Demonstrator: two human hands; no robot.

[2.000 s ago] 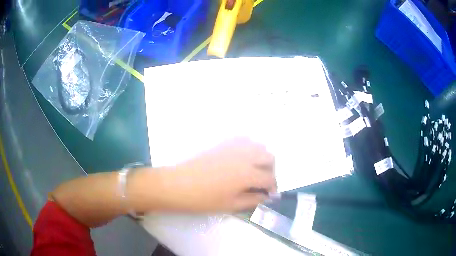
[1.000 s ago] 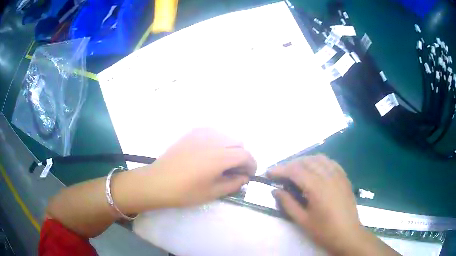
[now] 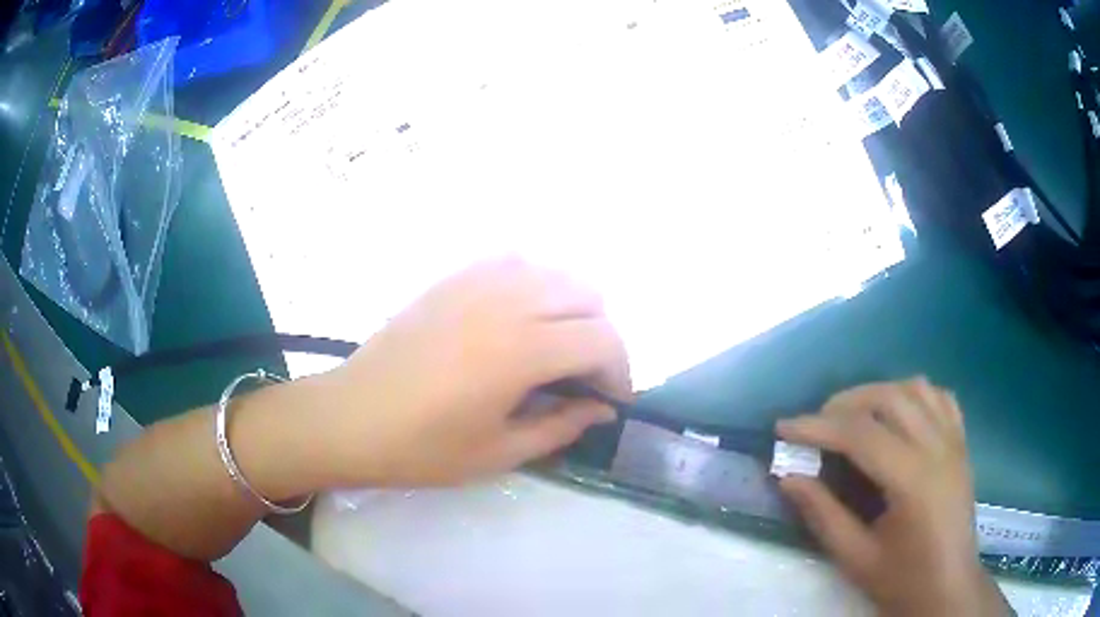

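A black cable (image 3: 217, 348) runs from the left, under my left forearm, to my right hand. Its left end has a small black connector (image 3: 76, 394) and a white label (image 3: 105, 399). My left hand (image 3: 579, 404) grips the cable at mid-frame, beside the drawing's near edge. My right hand (image 3: 790, 452) pinches the cable at a white flag label (image 3: 796, 459); the cable end past it is hidden. A white marker sleeve (image 3: 701, 438) sits between the hands. The cable lies over or just above the steel rule (image 3: 676, 464).
A large glaring white drawing (image 3: 543, 181) lies on the green mat. A clear sample bag (image 3: 103, 205) is at left, with a blue bin (image 3: 217, 36) behind. A bundle of black labelled cables (image 3: 965, 169) lies at right. A broad white padded shape (image 3: 543, 548) is nearest me.
The view has shifted, so the drawing and bundle sit higher and farther right. My right hand has moved right along the cable to the flag label. My left hand still grips the cable.
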